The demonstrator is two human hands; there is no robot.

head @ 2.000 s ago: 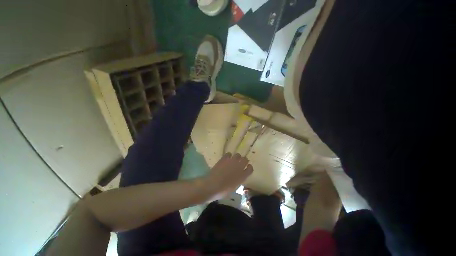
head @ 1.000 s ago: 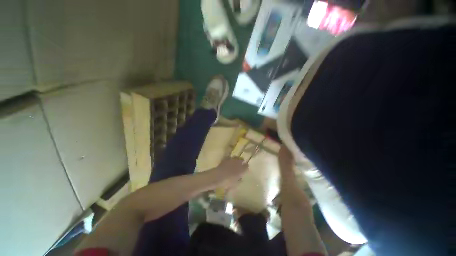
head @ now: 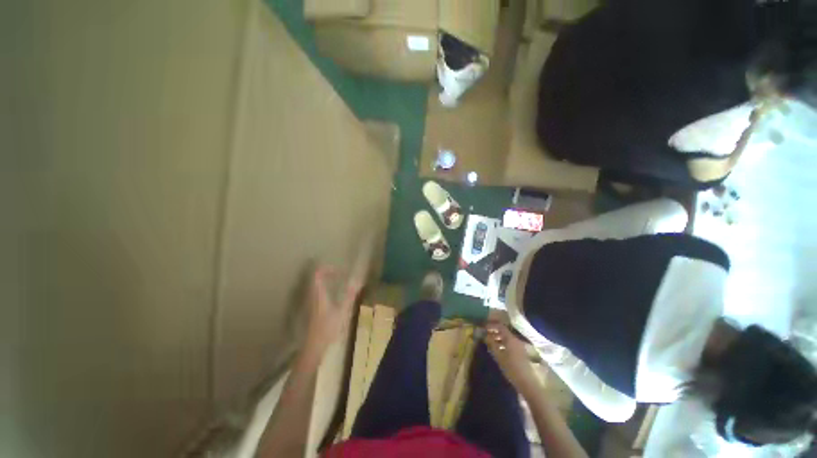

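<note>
My left hand (head: 335, 300) is blurred, raised at the side of the large brown carton (head: 296, 197), thumb and fingers apart; whether it touches the carton is unclear. My right hand (head: 503, 344) is low beside my right leg, over a light brown carton (head: 455, 344) with yellow strips that lies between and under my legs. Its fingers are bent; I cannot tell whether they grip anything. Pale carton edges (head: 369, 344) stand left of my left leg.
A person in a dark top with white sleeves (head: 591, 295) sits at right by a white-covered table (head: 770, 241). Another person in black (head: 636, 89) is beyond. Beige slippers (head: 433, 234), printed white boxes (head: 477, 243) and a phone (head: 533, 199) lie ahead. Brown cartons (head: 385, 49) stand farther off.
The view has swung up and widened. My left hand has moved from the carton between my legs to the large carton at left. My right hand stays low. The partitioned carton's cells no longer show.
</note>
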